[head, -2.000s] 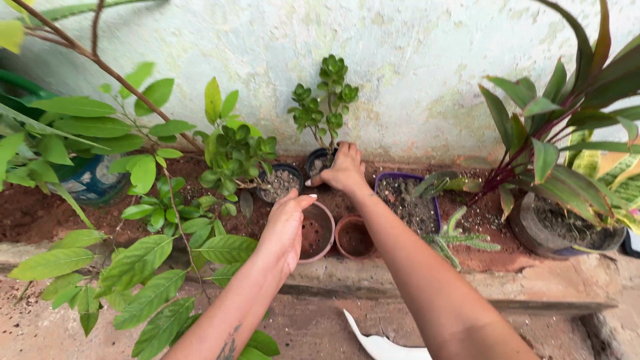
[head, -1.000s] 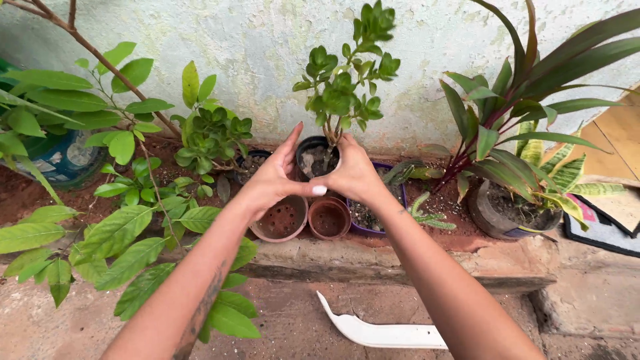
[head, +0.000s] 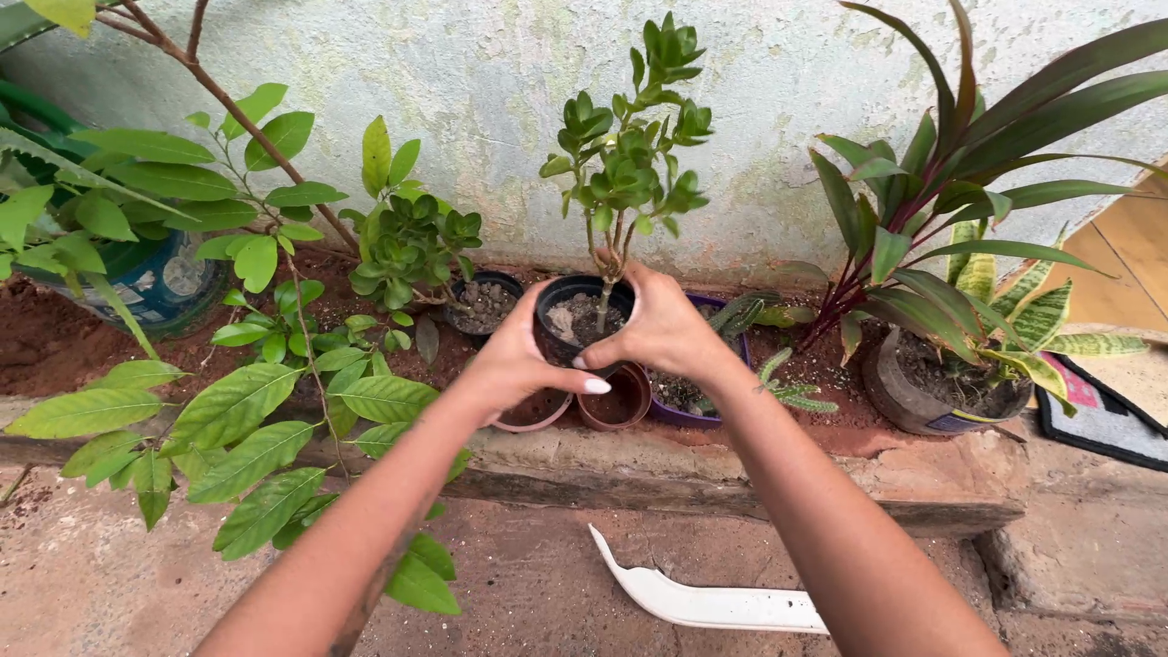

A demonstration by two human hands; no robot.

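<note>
Both my hands hold a black plastic pot (head: 558, 340) by its opposite sides, my left hand (head: 516, 356) on the left and my right hand (head: 659, 327) on the right. A succulent with a bare stem and thick round leaves (head: 630, 173) stands upright in the pot's dry soil. Right below the pot are a wide terracotta-coloured pot (head: 537, 415), partly covered by my left hand, and a smaller brown pot (head: 620, 401). Behind my left hand sits another black pot of soil (head: 484, 306). A purple rectangular planter (head: 684, 415) is partly hidden by my right hand.
A painted wall (head: 456, 91) runs behind the soil bed. Leafy branches (head: 237, 411) reach in from the left, near a blue bucket (head: 173, 283). At right stands a grey pot (head: 922, 401) with variegated leaves. A concrete edge (head: 776, 474) fronts the bed; a white curved piece (head: 703, 602) lies below.
Two seconds ago the potted succulent stood near the wall with only my right hand at it. My left hand has since come onto the pot, which is now raised over the small pots.
</note>
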